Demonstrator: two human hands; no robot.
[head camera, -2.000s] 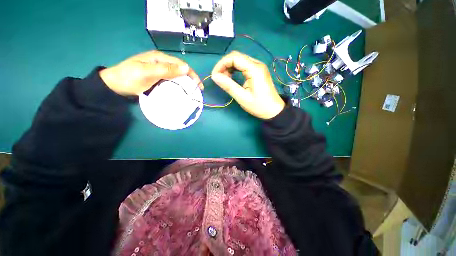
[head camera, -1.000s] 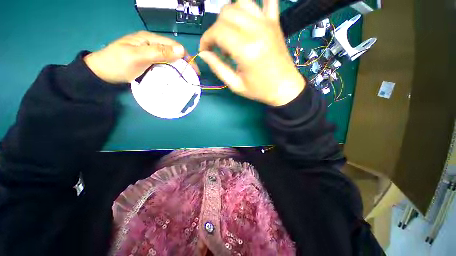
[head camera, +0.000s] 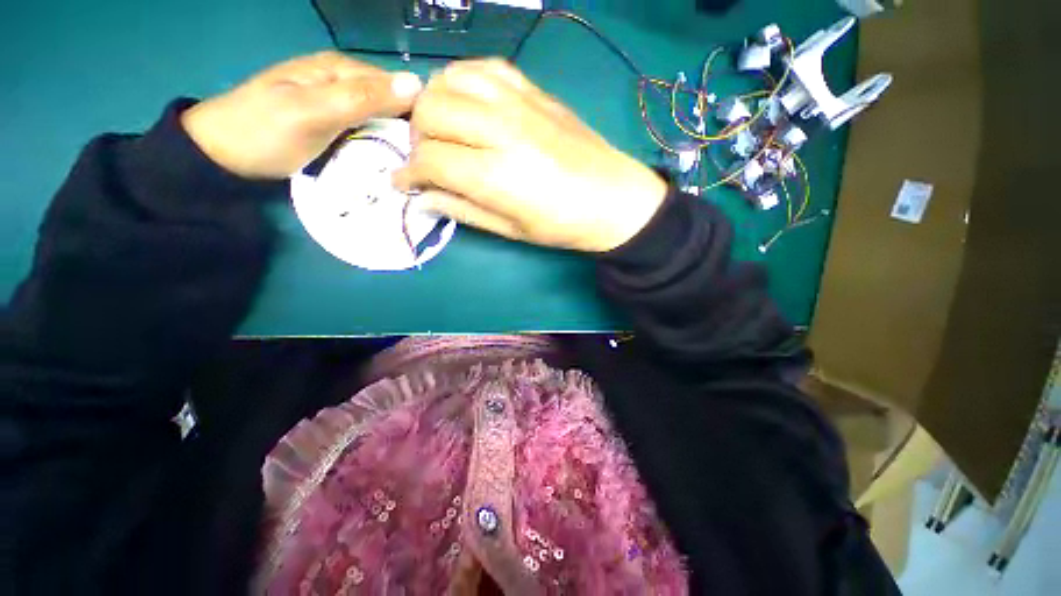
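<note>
A round white plastic housing (head camera: 358, 215) lies on the green mat in front of me, with dark patches near its rim. My left hand (head camera: 305, 114) holds its upper left edge, fingertips at the top. My right hand (head camera: 518, 157) is over its right side, fingers bent and close to the left fingertips. Thin lead wires (head camera: 410, 221) run over the housing and under my right fingers. What the right fingertips pinch is hidden.
The screw feeder (head camera: 419, 29) stands behind my hands. Several small wired components (head camera: 745, 128) lie tangled at right, beside a white forked bracket (head camera: 828, 87). A brown cardboard carton (head camera: 890, 274) with a white label is at the far right.
My right hand has moved left from beside the housing to over its right side, bringing the wires onto it. The black screwdriver has mostly left the view at the top.
</note>
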